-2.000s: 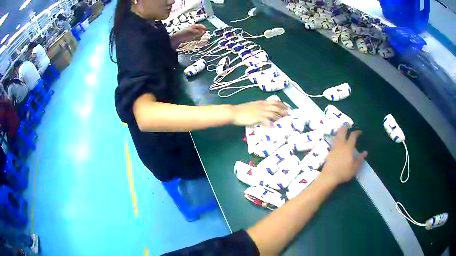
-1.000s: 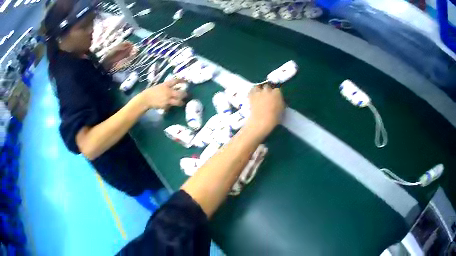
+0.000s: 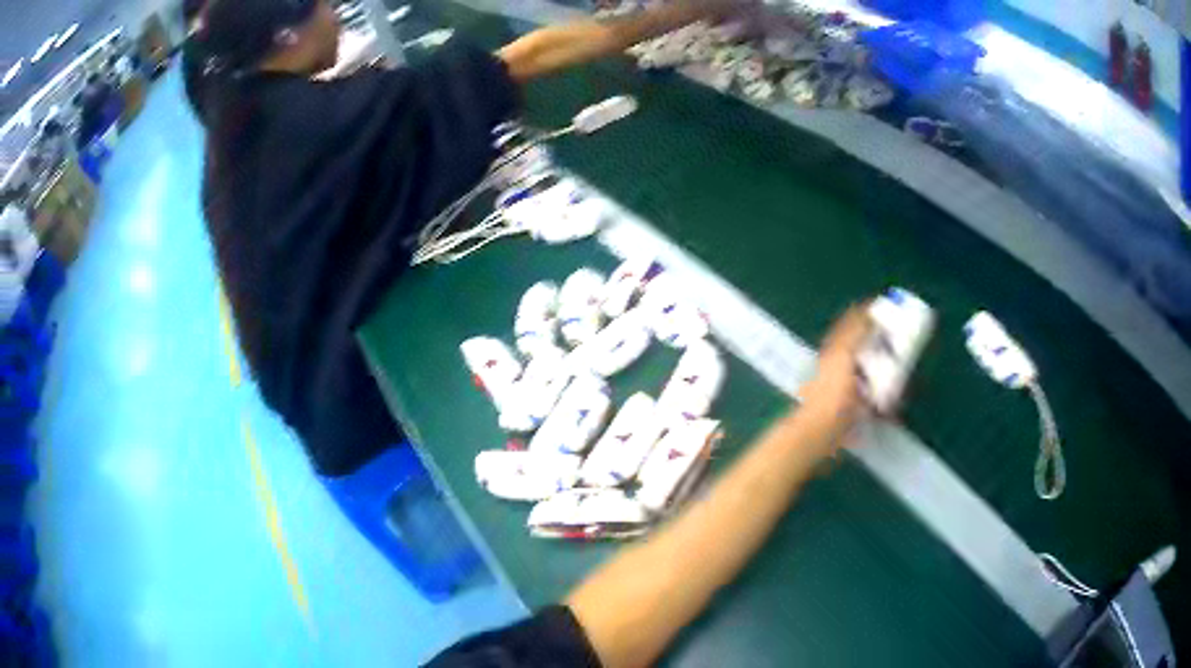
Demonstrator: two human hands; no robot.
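My left hand (image 3: 842, 359) is out over the metal strip (image 3: 960, 516), its fingers shut on a white unit (image 3: 897, 342); both are slightly blurred. My forearm comes in from the bottom edge. A loose group of white units (image 3: 620, 457) with blue and red marks lies on the green bench left of my arm. Another white unit (image 3: 999, 350) with a white cord loop lies beyond the strip, right of my hand. My right hand is out of the picture.
A neighbouring worker (image 3: 327, 209) in black at the left stretches an arm across the bench's far part. Corded units (image 3: 562, 209) lie beside that worker. More units (image 3: 771, 59) are heaped on the far side. A grey-black object (image 3: 1123, 633) stands at the lower right corner.
My left hand has moved right from the group and now visibly holds a unit. The neighbour's arm has gone from near the group to the far side. The view has shifted.
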